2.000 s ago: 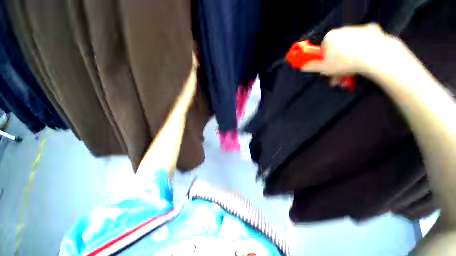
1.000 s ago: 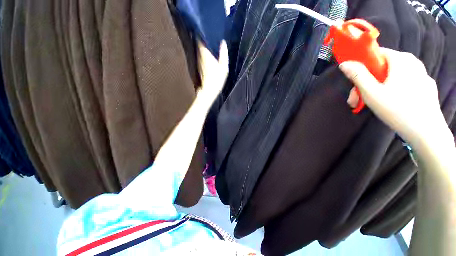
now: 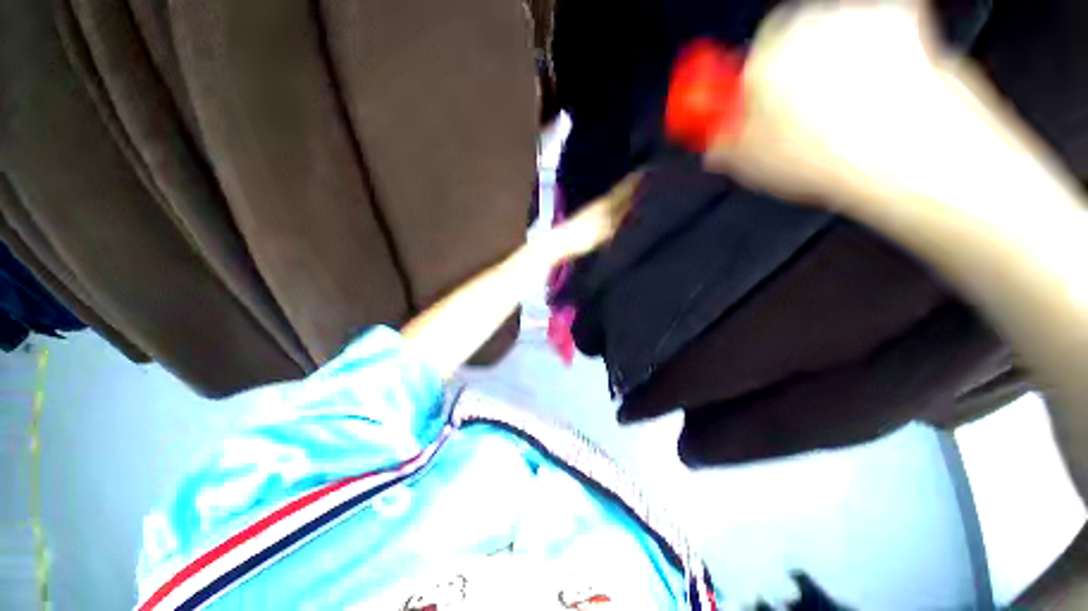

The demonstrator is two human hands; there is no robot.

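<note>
Brown garments (image 3: 274, 179) hang at the left and black and dark brown garments (image 3: 811, 334) hang at the right. My left hand (image 3: 614, 209) reaches across the gap to the edge of the black garments. Its fingers are blurred and partly lost in the dark cloth, so I cannot tell whether they hold it. My right hand (image 3: 805, 107) is raised in front of the dark garments, blurred, closed on a red-handled tool (image 3: 704, 96). Only a red blur of the tool shows; its metal tip cannot be seen.
A strip of magenta fabric (image 3: 561, 322) hangs low in the gap. Dark blue garments (image 3: 36, 292) show at the far left edge. The pale floor (image 3: 119, 454) has a yellow line. A white surface (image 3: 1026, 489) stands at the lower right, and a small dark thing (image 3: 799, 593) shows at the bottom edge.
My left hand has moved right, from the navy cloth to the black garments. My right hand and the red tool have moved up and left. The view has shifted, showing more floor.
</note>
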